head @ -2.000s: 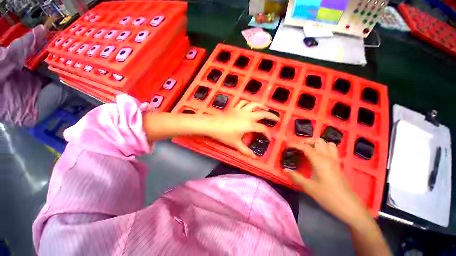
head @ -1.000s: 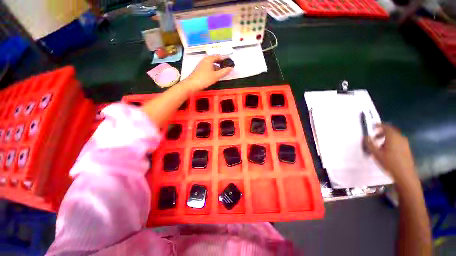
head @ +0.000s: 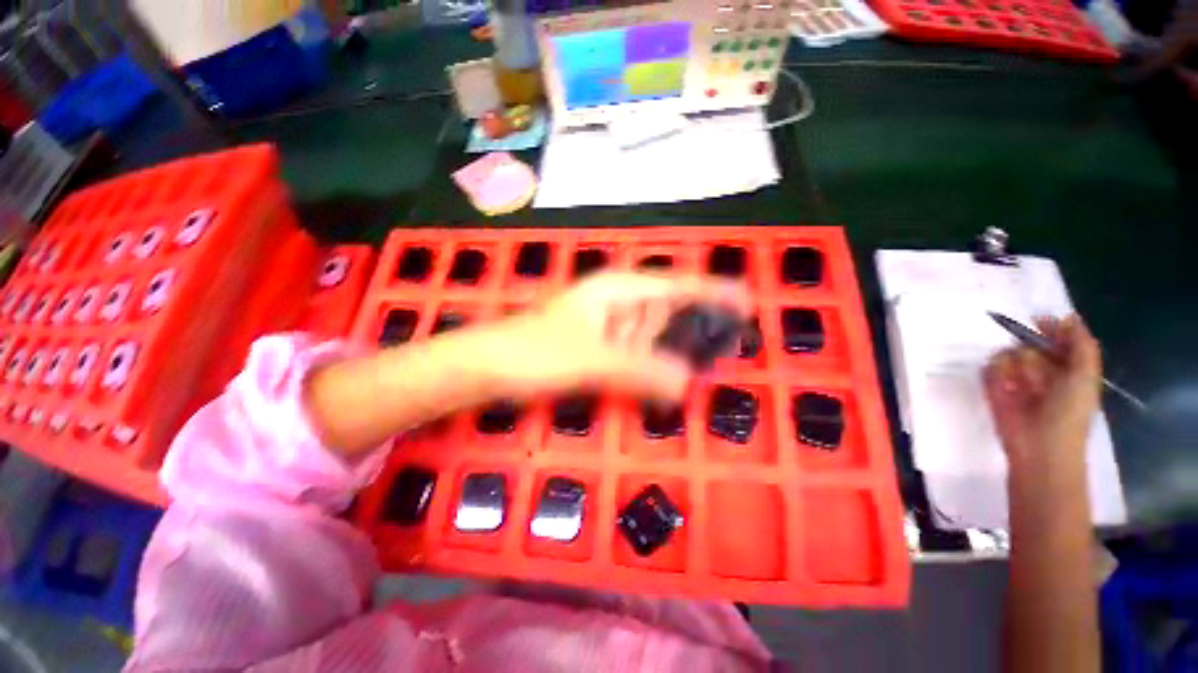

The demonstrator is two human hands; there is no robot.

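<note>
The red foam tray (head: 696, 573) lies in front of me with dark watch bodies in its pockets; one watch (head: 649, 521) sits turned diagonally in the front row. Two pockets at the front right are empty. My left hand (head: 631, 329), blurred, is above the tray and holds a dark watch body (head: 703, 334) at its fingertips. My right hand (head: 1047, 381) holds a dark pen (head: 1029, 334) over the white record sheet on the clipboard (head: 972, 447) at the right.
Stacked red trays (head: 217, 316) with pale watch backs stand at the left. A beige tester (head: 664, 66) with a coloured screen stands at the back, with a white paper sheet (head: 657, 168) before it. A pink paper with a round pad (head: 497, 183) lies beside the sheet.
My left hand has come from the paper before the tester to above the tray, with the watch in it. My right hand has taken up the pen from the clipboard.
</note>
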